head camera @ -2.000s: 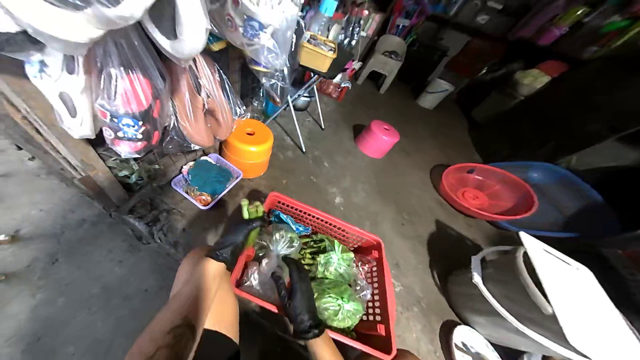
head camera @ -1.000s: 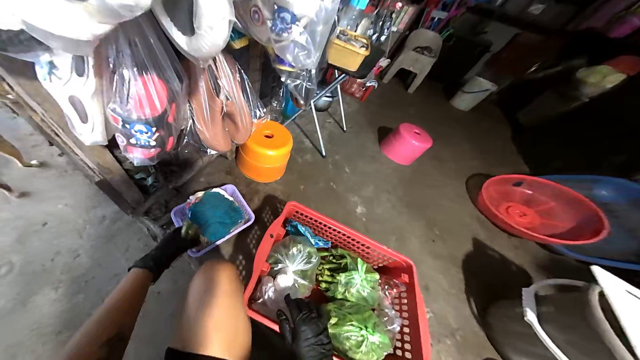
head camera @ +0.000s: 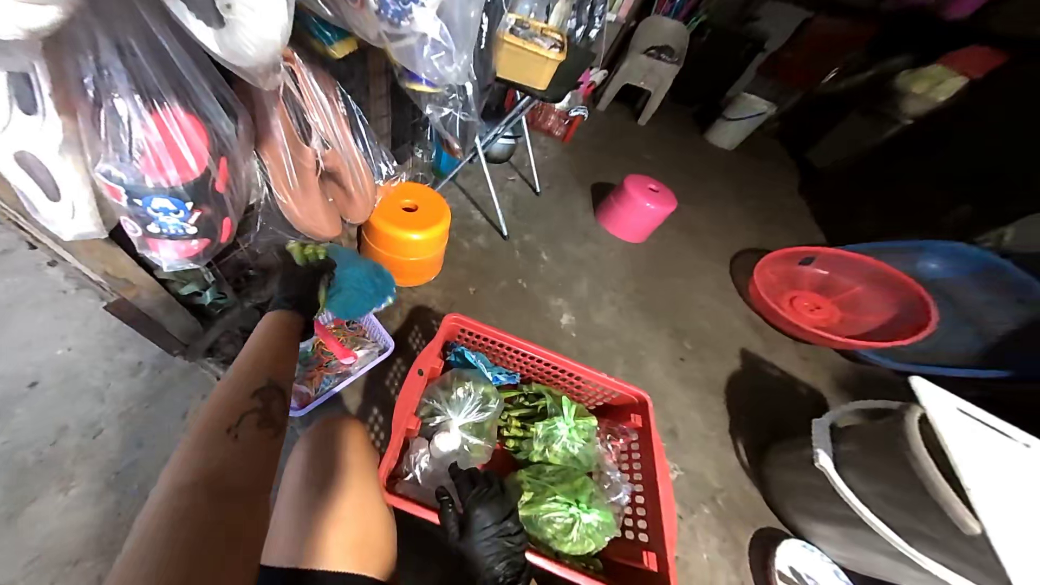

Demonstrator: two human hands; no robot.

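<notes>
My left hand point(head camera: 299, 280), in a black glove, is closed around green vegetable stalks point(head camera: 307, 253). A flat teal cloth-like thing point(head camera: 357, 283) is against that hand, above a lavender plastic basket point(head camera: 375, 337); whether the fingers grip it too is unclear. Rubber bands point(head camera: 341, 357) and a pink-handled tool point(head camera: 335, 341) lie in this basket. My right hand point(head camera: 483, 520), also black-gloved, rests with fingers spread at the near rim of a red plastic basket point(head camera: 662, 479). Inside are a clear plastic bag point(head camera: 459, 414), green vegetables in bags point(head camera: 565, 512) and blue plastic point(head camera: 483, 366).
An orange stool point(head camera: 406, 236) stands beyond the lavender basket, a pink stool point(head camera: 636, 209) farther right. Bagged sandals point(head camera: 313, 175) hang at upper left. Red point(head camera: 845, 301) and blue basins point(head camera: 967, 325) lie at right, above a large grey container point(head camera: 877, 479) with a white handle.
The teal thing lay in the lavender basket earlier; now it is raised beside my left hand, and the rubber bands beneath show. My right hand stays at the red basket.
</notes>
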